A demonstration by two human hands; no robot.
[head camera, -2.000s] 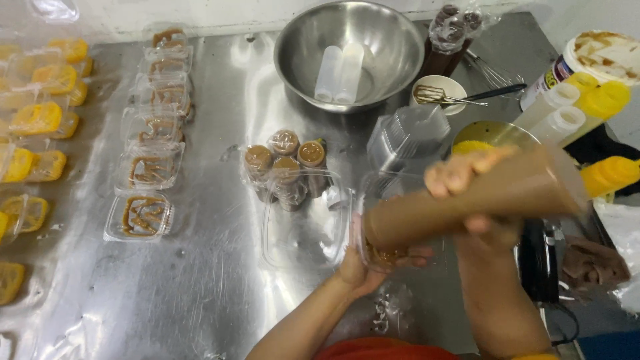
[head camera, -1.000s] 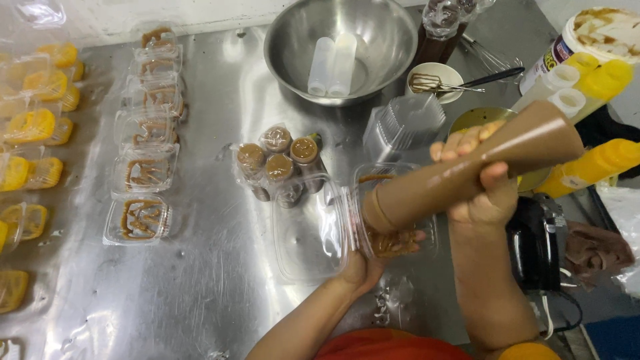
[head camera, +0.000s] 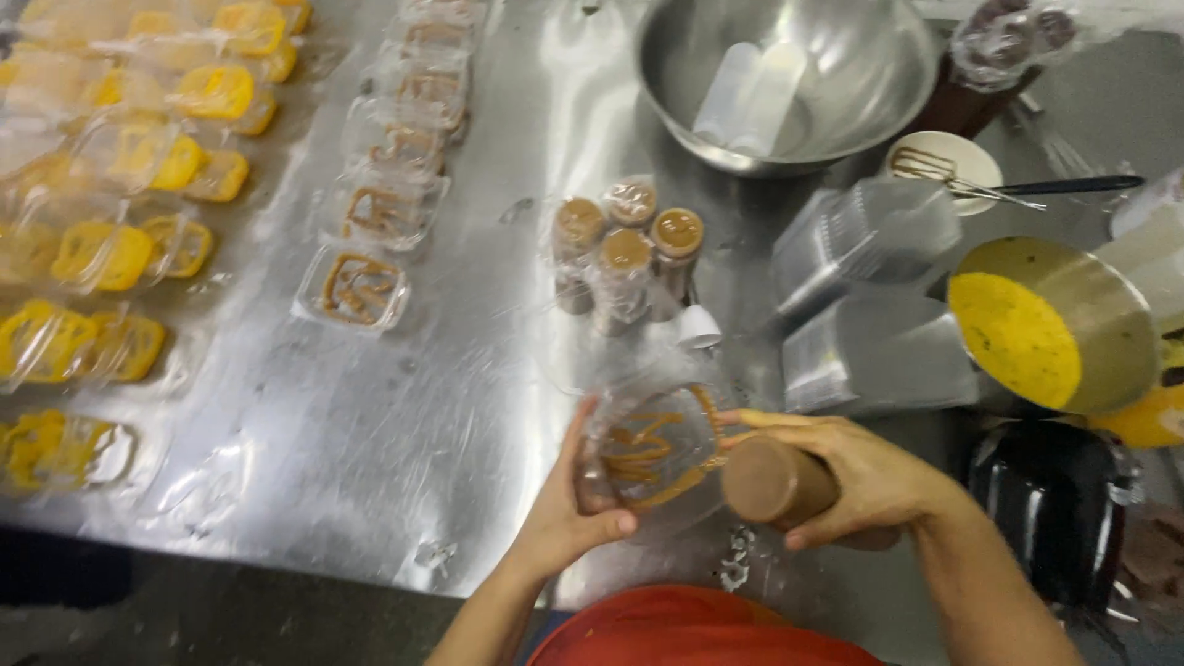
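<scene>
My left hand point(head camera: 578, 509) holds a clear plastic clamshell container point(head camera: 657, 453) by its left side, thumb at its near edge. Lines of brown sauce run over the inside of the container. In my right hand point(head camera: 851, 472) is a squeeze bottle of brown sauce point(head camera: 777, 481), its round end turned up toward me; its nozzle is hidden. Fingertips of that hand meet the container's right edge. Beyond the container stand several brown-filled bottles point(head camera: 624, 254) with plastic wrap, and a white cap point(head camera: 698, 326) lies beside them.
Sauce-lined clear containers point(head camera: 356, 291) form a row to the left, with yellow-filled ones point(head camera: 106, 254) farther left. A steel bowl point(head camera: 675, 139) holds two pale bottles. Stacked clear containers point(head camera: 869, 361), a pot of yellow mixture point(head camera: 1128, 333), a white bowl with a whisk point(head camera: 985, 166) and a black appliance point(head camera: 1045, 518) stand right.
The brown bottle was slanted over the container; now it is lower, at the container's right side, and my right fingers reach the container's edge. The view has shifted.
</scene>
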